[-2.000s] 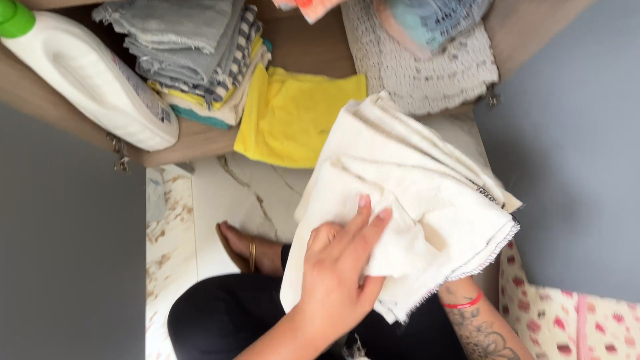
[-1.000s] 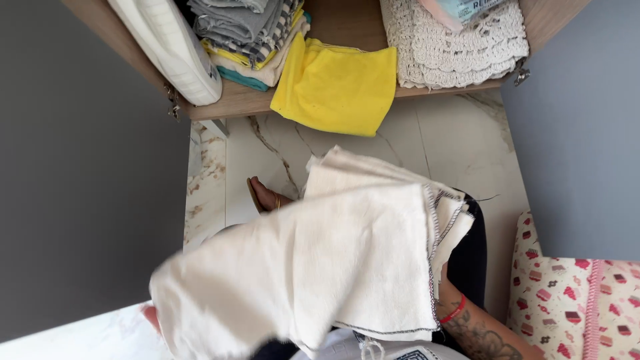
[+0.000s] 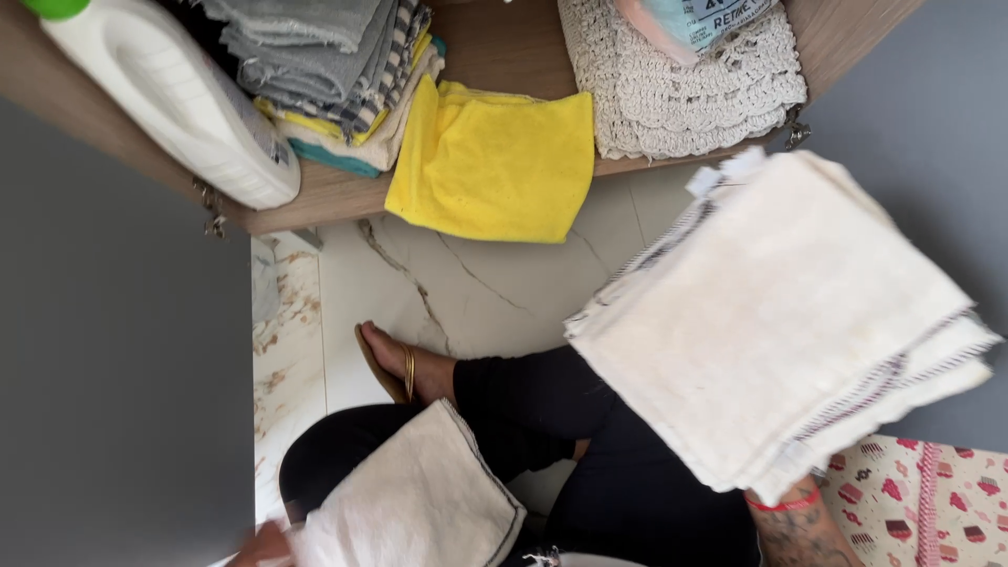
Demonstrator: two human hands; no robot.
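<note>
A stack of folded white cloths (image 3: pixel 772 315) with dark overlock-stitched edges rests on my right hand, raised at the right. The fingers are hidden beneath the stack; the wrist with a red string bracelet shows below it. At the lower left, blurred, my left hand (image 3: pixel 268 543) grips the corner of one folded white cloth (image 3: pixel 417 496), which lies over my lap apart from the stack. A yellow cloth (image 3: pixel 496 165) hangs over the front edge of the cabinet shelf between the two other textile piles.
The wooden shelf (image 3: pixel 512 47) holds a white plastic bottle (image 3: pixel 173 102), folded grey and checked cloths (image 3: pixel 307 55), and white crocheted textiles (image 3: pixel 677 94) under a plastic package (image 3: pixel 701 24). Grey doors (image 3: pixel 126 339) flank it. A cupcake-print fabric (image 3: pixel 890 496) lies lower right. My sandalled foot (image 3: pixel 425 374) is on the marble-look floor.
One white cloth has come off the stack and moved down-left with my left hand, which lay on top of the stack two seconds ago. The remaining stack is now farther right.
</note>
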